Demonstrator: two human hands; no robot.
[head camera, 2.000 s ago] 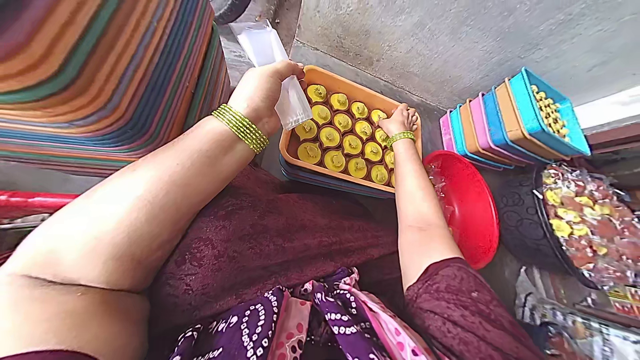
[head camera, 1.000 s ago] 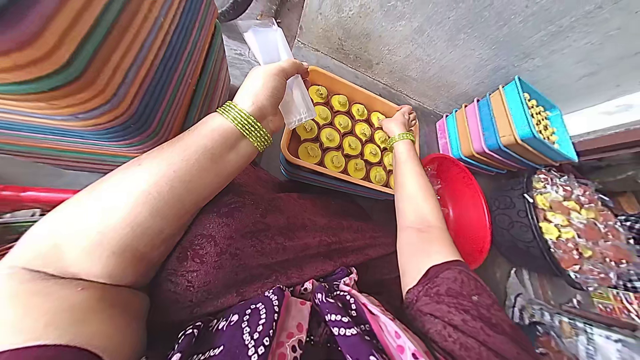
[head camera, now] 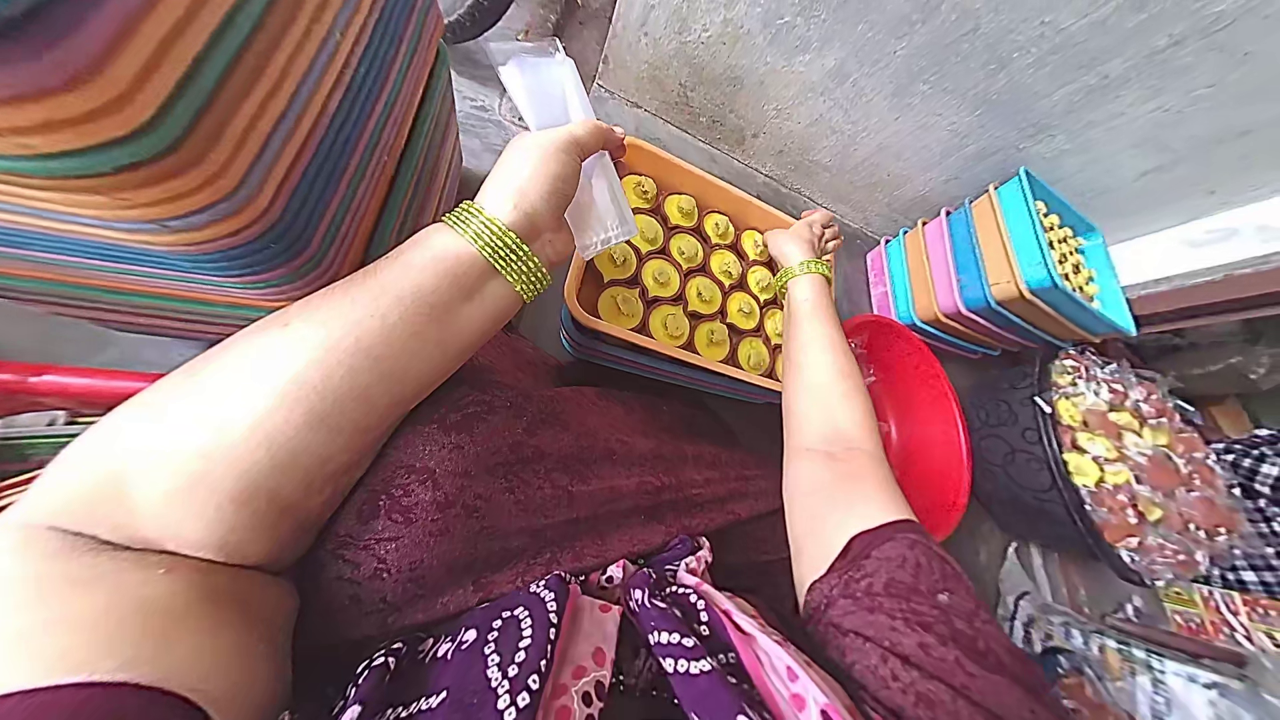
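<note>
An orange plastic tray (head camera: 700,180) holds rows of small round brown cups with yellow tops (head camera: 702,295). It rests on a stack of other trays (head camera: 650,372). My left hand (head camera: 550,180) grips clear plastic bags (head camera: 600,205), with its fingers at the tray's far left corner. At the tray's right end is my right hand (head camera: 803,240), its fingers bent over the rim; the palm side is hidden. Green bangles circle both wrists.
A tall stack of coloured trays (head camera: 220,170) stands at the left. To the right are a red basin (head camera: 915,430), stacked trays with yellow pieces in the top one (head camera: 1020,200), and a dark tub of wrapped items (head camera: 1130,460). A grey wall (head camera: 900,100) rises behind.
</note>
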